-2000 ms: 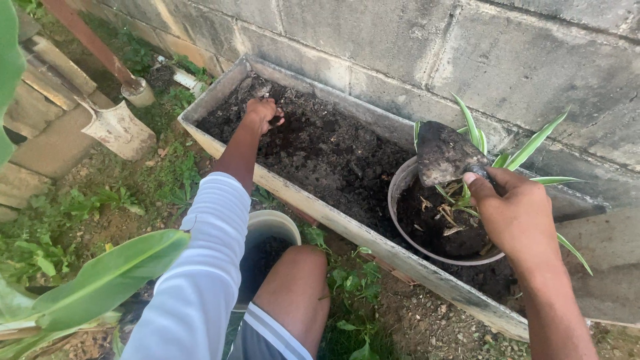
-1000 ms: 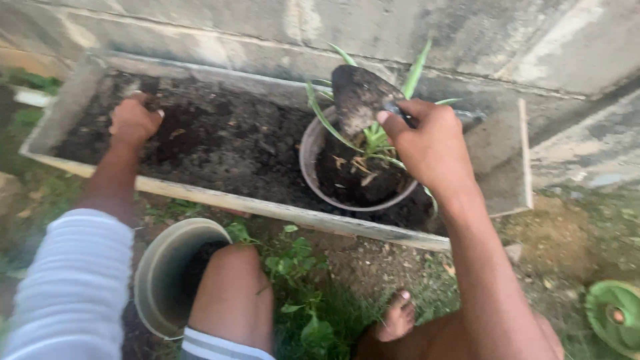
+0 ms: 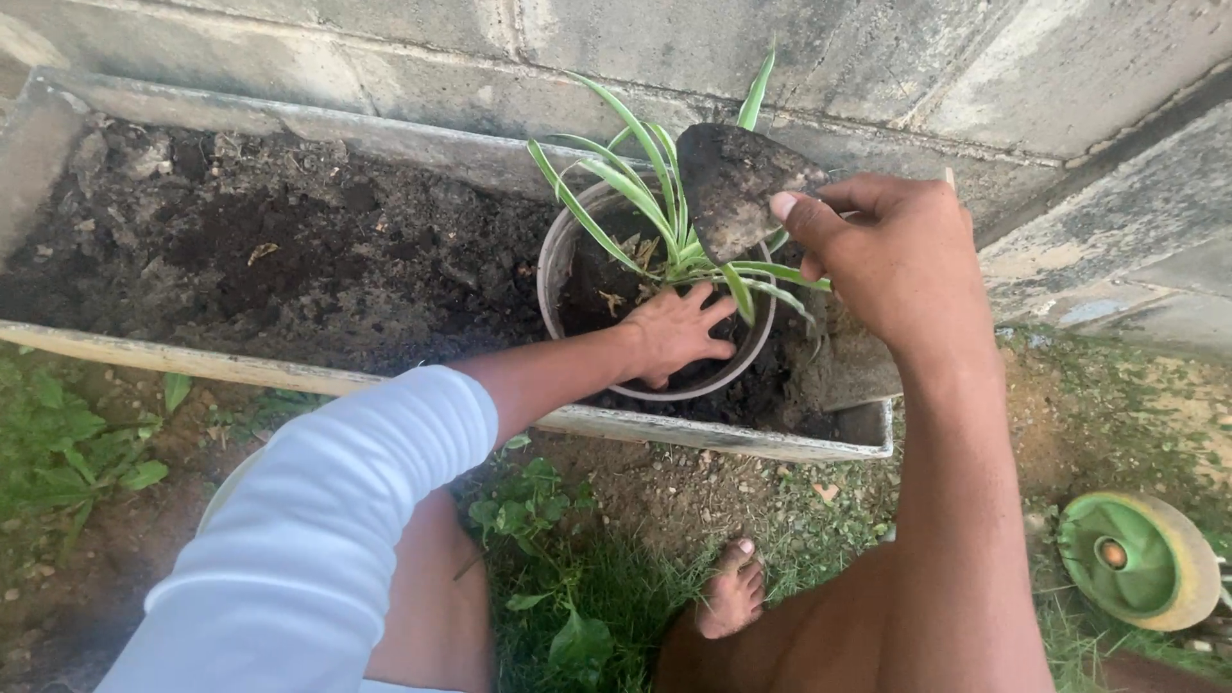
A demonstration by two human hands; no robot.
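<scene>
A spider plant (image 3: 664, 207) with green and white striped leaves grows in a round pot (image 3: 551, 279), which stands in the right part of a long planter trough (image 3: 241, 369) of dark soil (image 3: 318, 250). My left hand (image 3: 674, 337) reaches into the pot with fingers spread, touching the soil at the foot of the leaves. My right hand (image 3: 881, 241) grips a soil-covered trowel (image 3: 736, 188), its blade raised over the right side of the pot and against the leaves. The trowel's handle is mostly hidden by my fingers.
A concrete block wall (image 3: 433, 58) runs behind the trough. Weeds and grass (image 3: 568, 587) grow along its front, near my bare foot (image 3: 731, 589). A green and yellow plastic wheel (image 3: 1136, 558) lies at the lower right.
My left hand has left the soil at the trough's left part and moved right into the pot. The right hand still holds the trowel over the pot. The view has swung right.
</scene>
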